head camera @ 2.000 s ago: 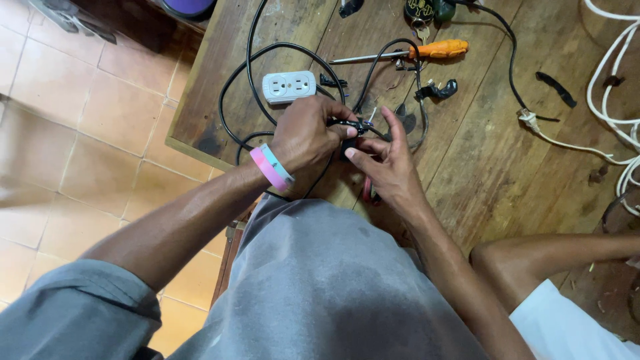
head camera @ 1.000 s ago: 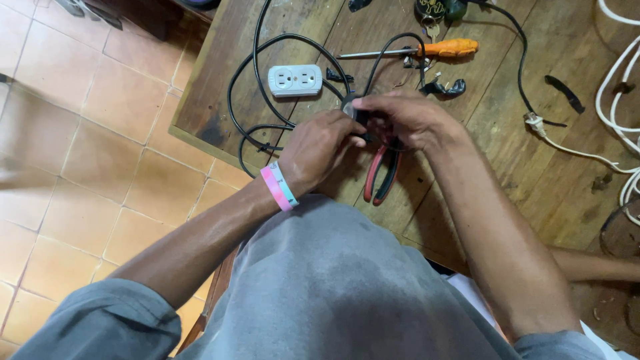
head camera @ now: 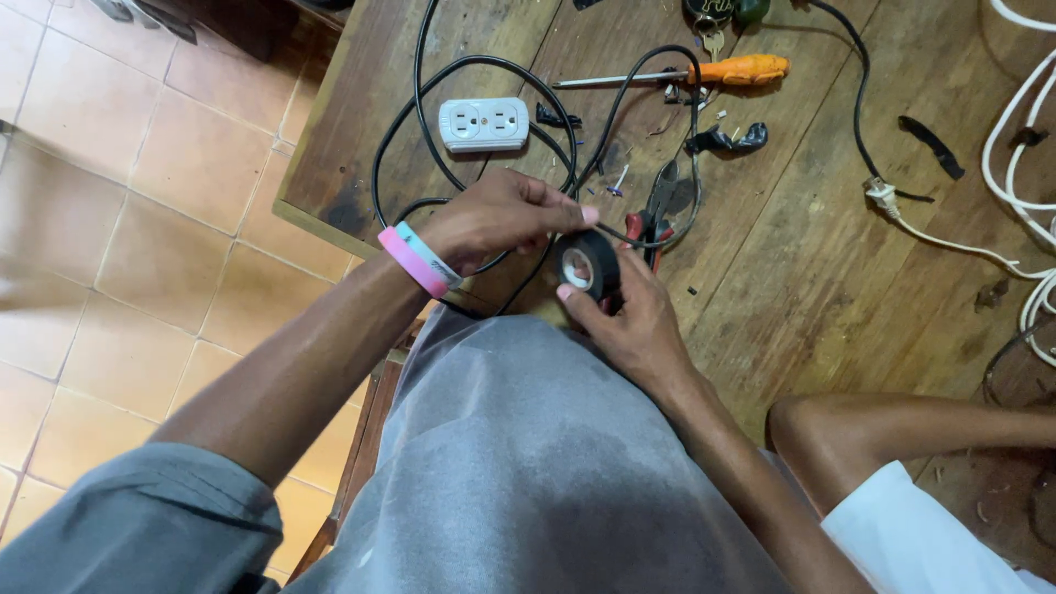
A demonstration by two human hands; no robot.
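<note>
My right hand (head camera: 631,318) holds a roll of black electrical tape (head camera: 590,264) upright by its rim. Just left of it, my left hand (head camera: 503,214) pinches something by the black cable (head camera: 627,239); its fingers hide what it is. Wristbands, pink and light blue, circle my left wrist. Beyond the tape roll lie pliers with red and black handles (head camera: 660,198), partly hidden by my right hand. A white double outlet (head camera: 484,124) rests on the wooden table behind my left hand, within loops of black cable.
An orange-handled screwdriver (head camera: 742,71), keys (head camera: 711,25) and black tape scraps (head camera: 728,139) lie at the back. To the right are a white plug (head camera: 883,196), a tape strip (head camera: 931,147) and white cable coils (head camera: 1023,181). Another person's arm (head camera: 891,421) rests at the lower right.
The tape roll now shows plainly in my right hand, turned with its core in sight. My right hand has come down nearer to me, over the pliers' handles.
</note>
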